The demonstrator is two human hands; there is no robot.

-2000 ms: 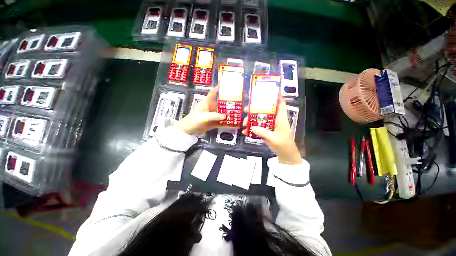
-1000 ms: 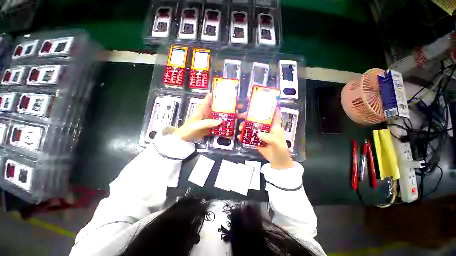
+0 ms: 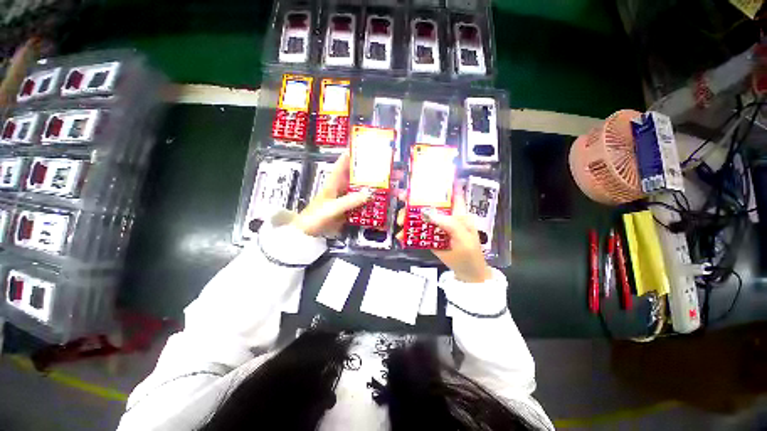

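My left hand (image 3: 329, 203) holds a red keypad phone (image 3: 370, 178) upright, its screen glowing white. My right hand (image 3: 463, 234) holds a second red phone (image 3: 432, 197) beside it, screen also lit. My thumbs rest on or near the keypads. Both phones are above a clear blister tray (image 3: 245, 195). Two lit red phones (image 3: 334, 113) lie front up in its back row at the left. A white-backed phone (image 3: 481, 130) lies at the back right. My hands and the held phones partly hide the front row.
Stacked trays (image 3: 126, 189) of white-backed phones stand at left. Another filled tray (image 3: 268, 42) lies behind. White rectangles (image 3: 393, 294) lie along the near edge. At right are a pink fan (image 3: 607, 160), a box (image 3: 657, 154), red pens (image 3: 594, 271), a yellow strip (image 3: 644, 254) and a power strip (image 3: 682, 282).
Both held phones have moved slightly down and left over the tray since the earliest frame. The view has shifted a little. Both phones stay held with lit screens.
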